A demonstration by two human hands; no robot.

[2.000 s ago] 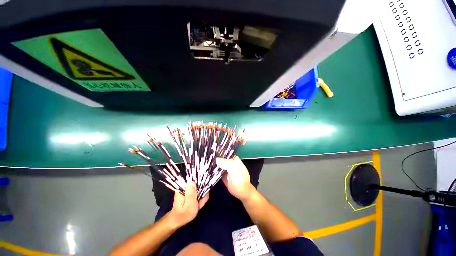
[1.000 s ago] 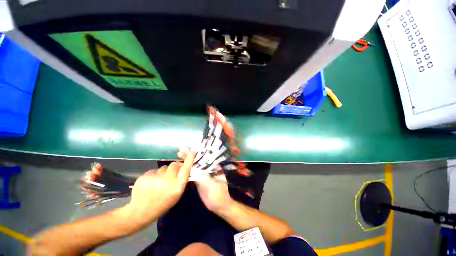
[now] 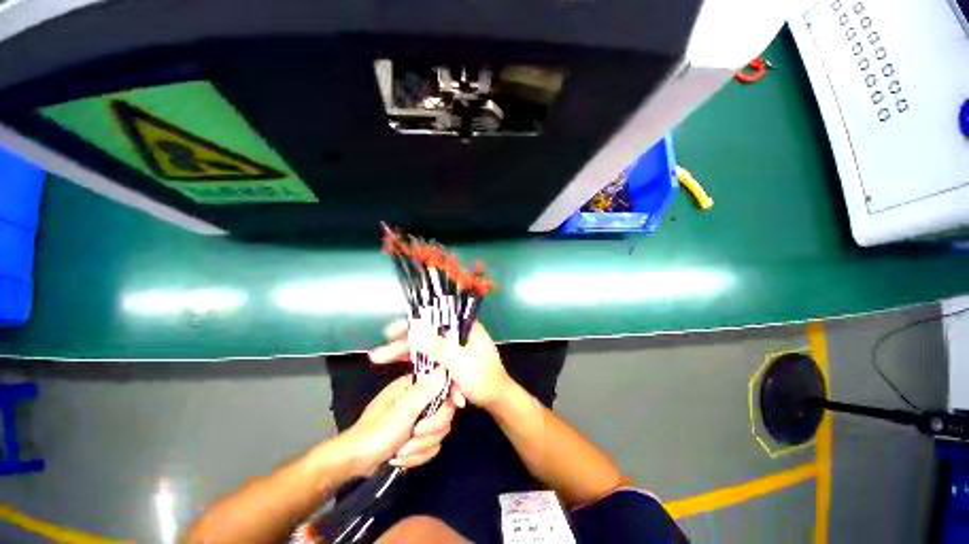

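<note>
A thick bundle of black and white wire leads (image 3: 436,298) with reddish-orange ends stands up between my hands, its tips over the green bench's front edge. My left hand (image 3: 402,423) is closed around the lower part of the bundle. My right hand (image 3: 475,364) holds it just above, with fingers showing on both sides of the leads. More dark leads run down below my left hand to the lower picture edge, with some reddish ends there. Parts of the fingers are hidden by the wires.
The machine's black front (image 3: 351,159) with its wire feed opening (image 3: 462,101) stands beyond the bench edge. A small blue parts box (image 3: 638,202), yellow-handled tool (image 3: 694,188) and red-handled tool (image 3: 752,71) lie right of it. A white machine (image 3: 903,138) is further right; a blue bin (image 3: 16,239) is left.
The fanned leads are now gathered into a narrower, upright bundle. The part that stuck out to the left a second ago now hangs below my left hand, which has moved right and down.
</note>
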